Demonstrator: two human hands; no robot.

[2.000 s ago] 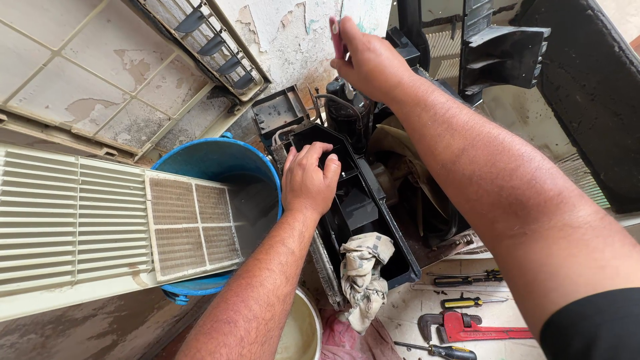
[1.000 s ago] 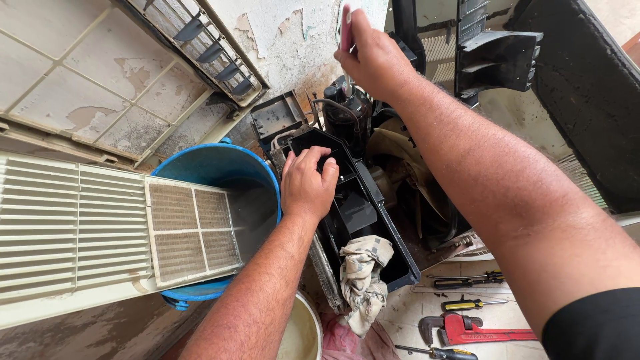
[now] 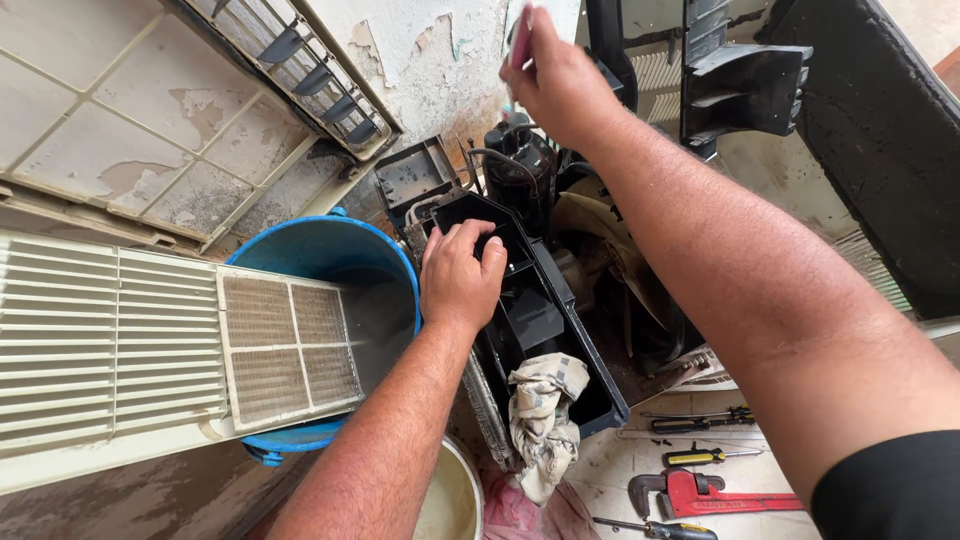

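My left hand [image 3: 463,277] rests with bent, spread fingers on the rim of a black plastic housing [image 3: 574,315] of a dismantled air conditioner. Up near the peeling wall, my right hand [image 3: 559,82] is closed on a thin pink-handled tool [image 3: 520,41], blurred at its lower end; its kind I cannot tell. Just below that tool stands a black compressor [image 3: 514,161] with bent pipes. A crumpled checked cloth [image 3: 547,416] hangs over the housing's near end. To the right of the housing sits a dirty fan shroud [image 3: 592,225], partly hidden by my right forearm.
A blue bucket [image 3: 411,277] at left holds the end of a cream grille panel with filter [image 3: 292,349]. A pale bucket [image 3: 474,487] stands below. At lower right lie a red pipe wrench [image 3: 727,499] and several screwdrivers [image 3: 697,456]. A black casing [image 3: 885,150] leans at upper right.
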